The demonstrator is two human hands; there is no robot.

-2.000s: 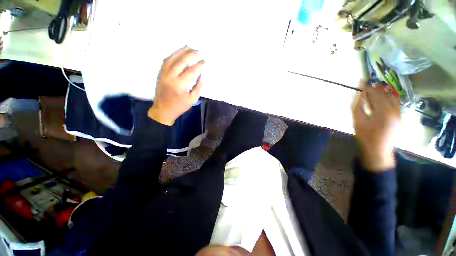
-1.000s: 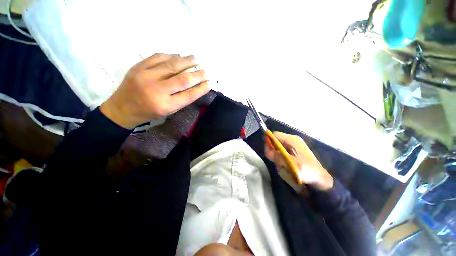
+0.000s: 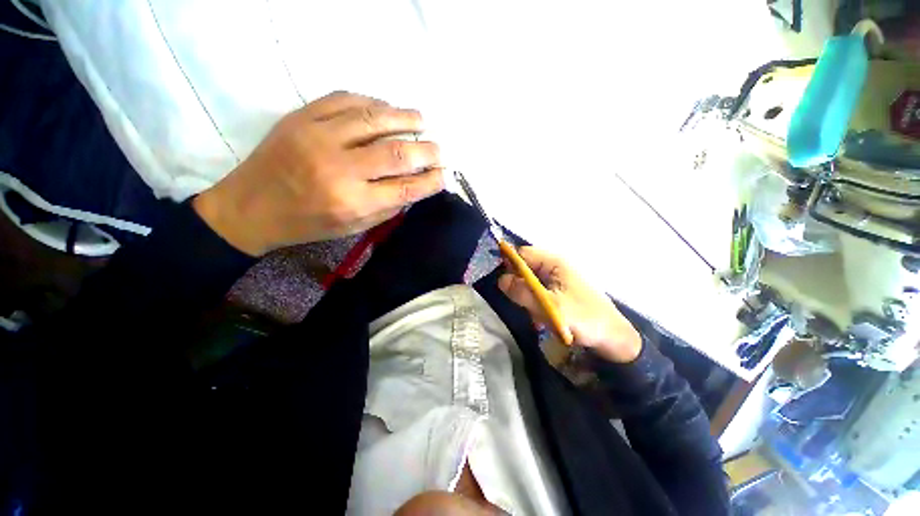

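Observation:
A large white fabric piece [image 3: 217, 76] with stitched lines lies over the table's left part and blends into the overexposed tabletop. My left hand [image 3: 338, 176] lies palm down on the white fabric near the table's front edge, fingers pointing right. My right hand [image 3: 570, 302] holds small scissors [image 3: 535, 289] with yellow-orange handles at the front edge. Their narrow metal blades point up and left, with the tip just right of my left fingertips. Whether the tip touches fabric cannot be told in the glare.
The cream sewing machine [image 3: 772, 106] with a turquoise cover [image 3: 829, 99] stands at the right. Green-handled snips [image 3: 741, 242] and a clear plastic bag [image 3: 782, 217] lie beside it. Dark-handled scissors [image 3: 757, 343] lie at the table's right end. Navy fabric with white edging [image 3: 76, 207] hangs at the left.
My right hand went from the table's right side to the front edge, where the scissors came into view, then moved closer to my left hand. The view has shifted, showing more of the machine.

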